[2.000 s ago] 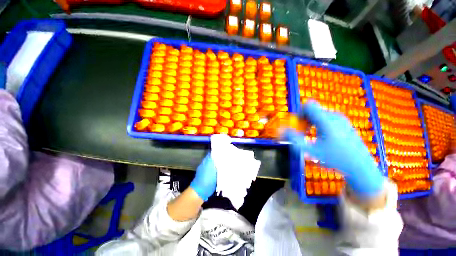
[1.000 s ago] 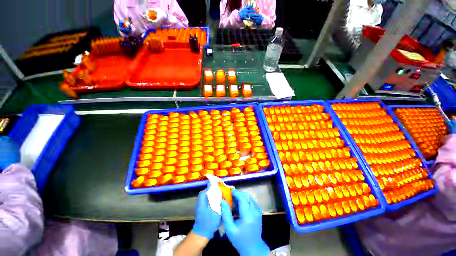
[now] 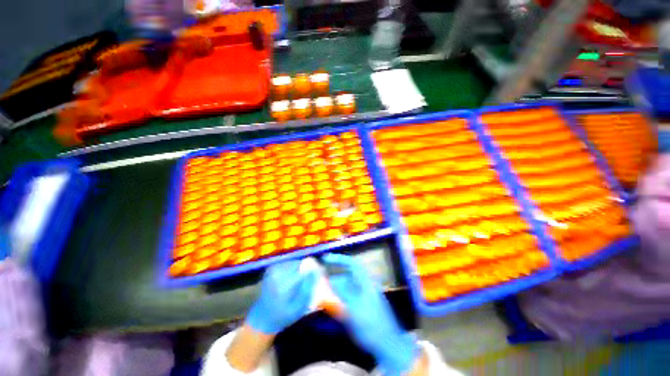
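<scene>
My left hand (image 3: 283, 295), in a light blue glove, holds a white wiping cloth (image 3: 317, 283) just below the near rim of a blue tray (image 3: 294, 257). My right hand (image 3: 361, 299), also gloved, is close against it. An orange piece (image 3: 332, 308) shows blurred between my hands, against the cloth and the right fingers. The cloth and fingers hide most of the piece. The blue tray in front of my hands holds rows of orange pieces (image 3: 257, 198).
More filled blue trays (image 3: 481, 283) lie to the right. A blue bin (image 3: 77, 187) with white liner is at left. Beyond the rail are red-orange trays (image 3: 220, 81), set-apart pieces (image 3: 301, 108), white paper or cloth (image 3: 398, 90) and a clear bottle (image 3: 386, 40). Pink sleeves (image 3: 588, 297) flank both sides.
The right hand came from the tray area at the right to the left hand, bringing an orange piece to the cloth. In the last second the view shifted and both hands stayed together.
</scene>
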